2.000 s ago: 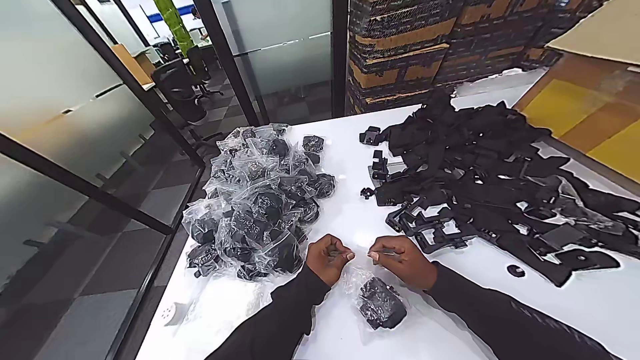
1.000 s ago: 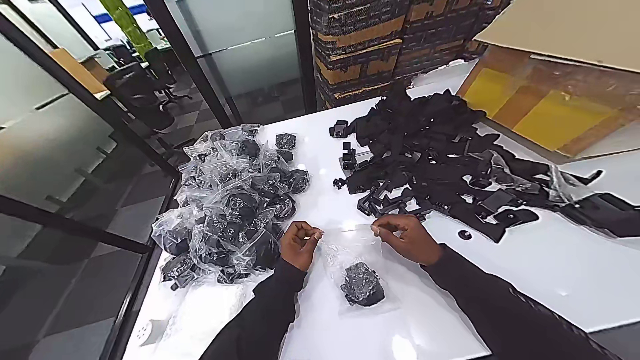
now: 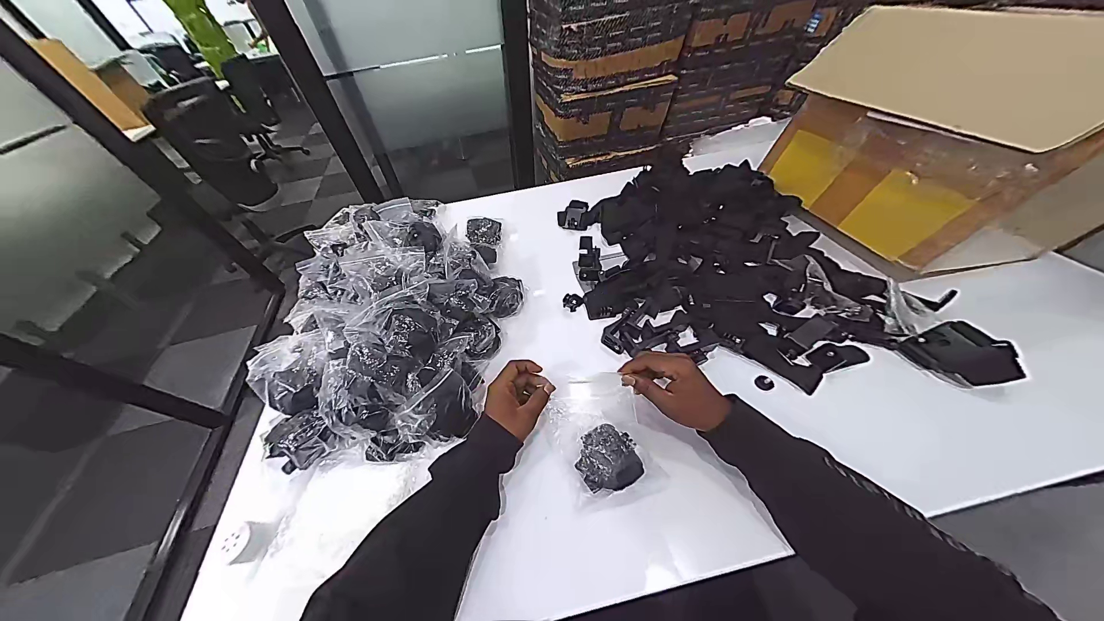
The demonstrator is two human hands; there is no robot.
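A clear plastic zip bag (image 3: 595,405) lies near the front edge of the white table, with a black bundled item (image 3: 609,458) inside it. My right hand (image 3: 677,390) pinches the bag's top right corner between thumb and finger. At the top left corner is my left hand (image 3: 517,398), its thumb and fingertip together on the bag's edge. Beside my left hand rises a heap of filled clear bags (image 3: 388,332), each with black items in it. Beyond my right hand spreads a pile of black straps and plastic mounts (image 3: 690,259).
An open cardboard box (image 3: 897,190) with yellow patches stands at the back right. Stacked taped cartons (image 3: 604,86) are behind the table. A white round object (image 3: 246,543) and flat clear bags (image 3: 336,509) lie at the front left. A small black disc (image 3: 764,383) is right of my right hand.
My hands have moved apart along the top of the bag since two seconds ago, and the bag's mouth is now stretched between them. The view has shifted somewhat.
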